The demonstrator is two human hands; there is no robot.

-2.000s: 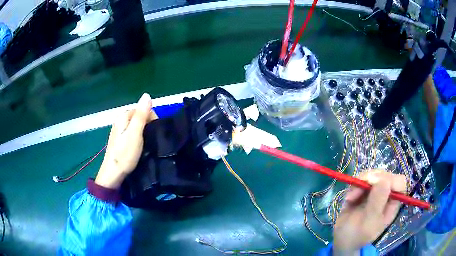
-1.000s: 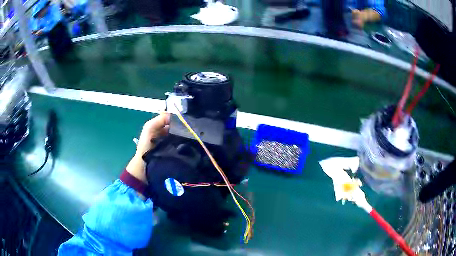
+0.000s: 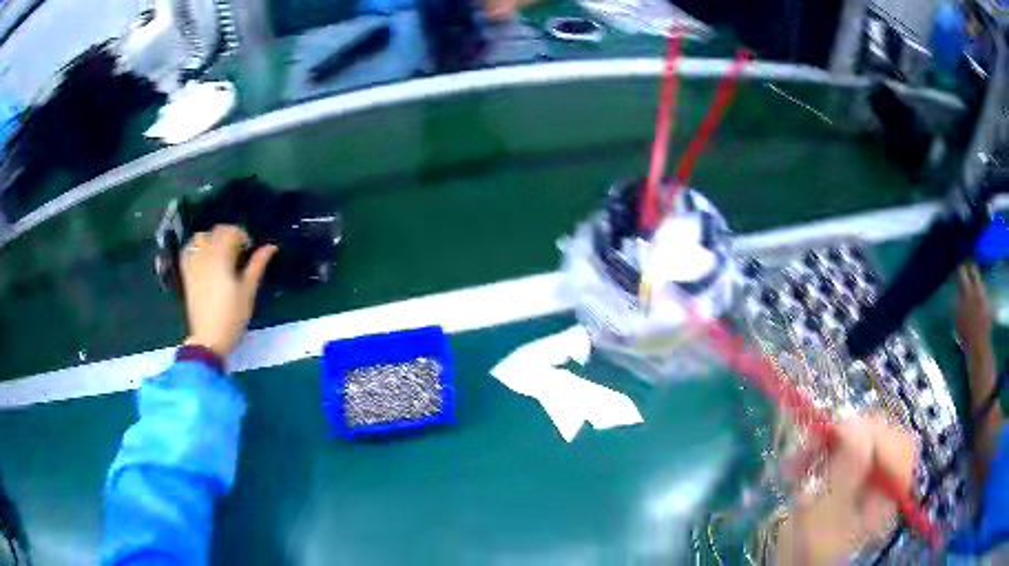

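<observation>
My left hand (image 3: 221, 282) is on a black lens housing (image 3: 290, 234) on the green conveyor beyond the pale rail, its fingers against the housing's near side. My right hand (image 3: 852, 470), blurred, holds a long red grease stick (image 3: 780, 398). The stick's upper end reaches the front of the plastic-wrapped grease jar (image 3: 664, 332), and its tip cannot be made out clearly. White grease shows in the jar, where two more red sticks stand.
A blue screw box (image 3: 389, 429) and a white wipe (image 3: 567, 387) lie on the green bench. A motor tray (image 3: 940, 387) with wires is at right, under a hanging black screwdriver (image 3: 913, 260). Another person's arm (image 3: 979, 343) is at the right edge.
The housing has gone from the bench in front of me to the conveyor at upper left, with my left hand. The red stick has moved from the wipe to the jar.
</observation>
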